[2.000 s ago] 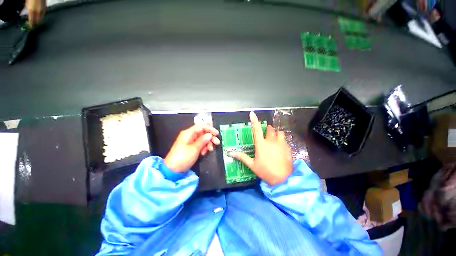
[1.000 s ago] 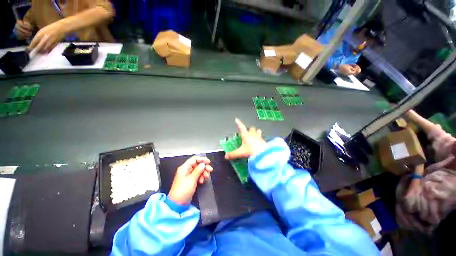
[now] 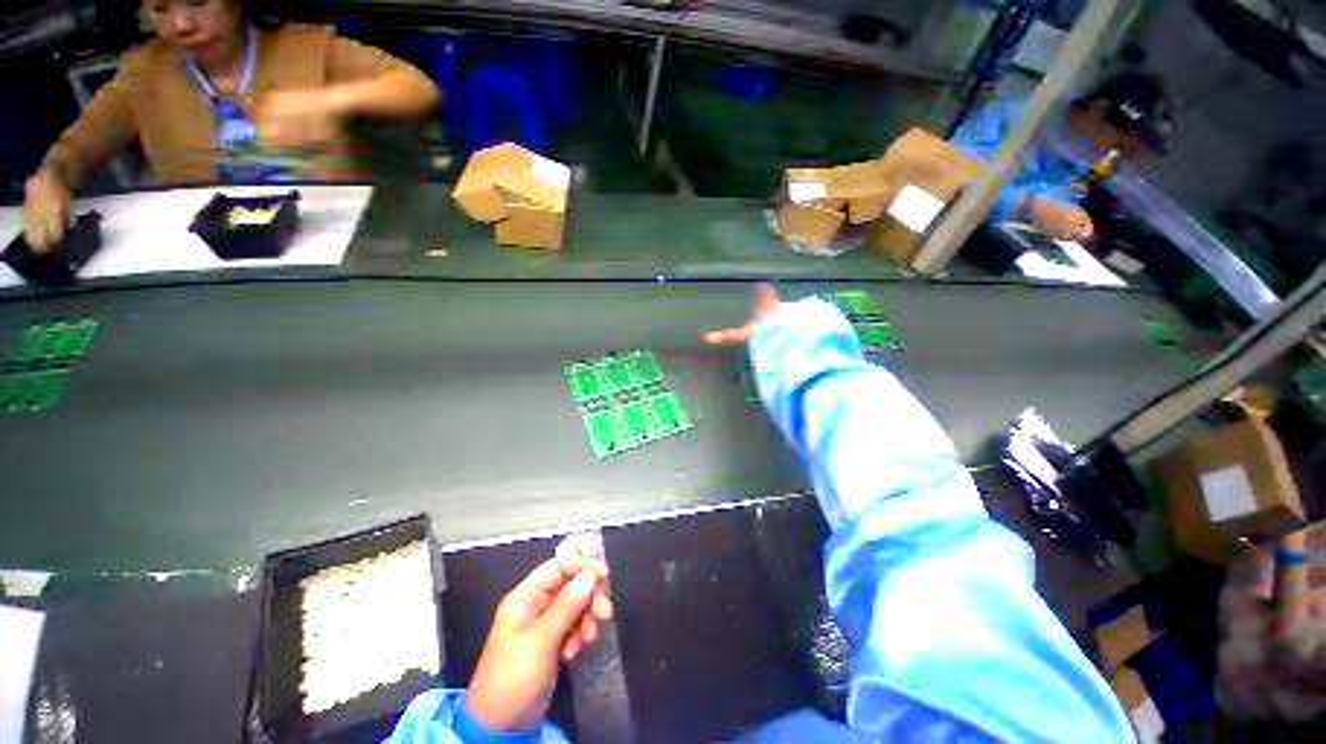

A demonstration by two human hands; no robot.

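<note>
A green circuit board (image 3: 628, 401) lies on the conveyor belt (image 3: 335, 422), with small dark bumps along its far edge. My right hand (image 3: 755, 323) is stretched out over the belt, fingers apart, at another green board (image 3: 753, 381) that my sleeve mostly hides. Whether it touches that board is hidden. My left hand (image 3: 541, 634) is above the black bench, with thumb and fingertips pinched together. Whether it holds something small cannot be made out. The left bin (image 3: 432, 611) holds cream-white components (image 3: 364, 625).
More boards lie on the belt at far left (image 3: 44, 364) and beyond my right hand (image 3: 868, 320). Across the belt are cardboard boxes (image 3: 527, 196) and two seated people. A metal post (image 3: 1018, 138) and a shiny silver-black bag (image 3: 1050, 462) are on the right.
The board that was on the bench under my right hand now lies on the belt. My right hand has moved away over the belt, to the far right. The view has tilted up.
</note>
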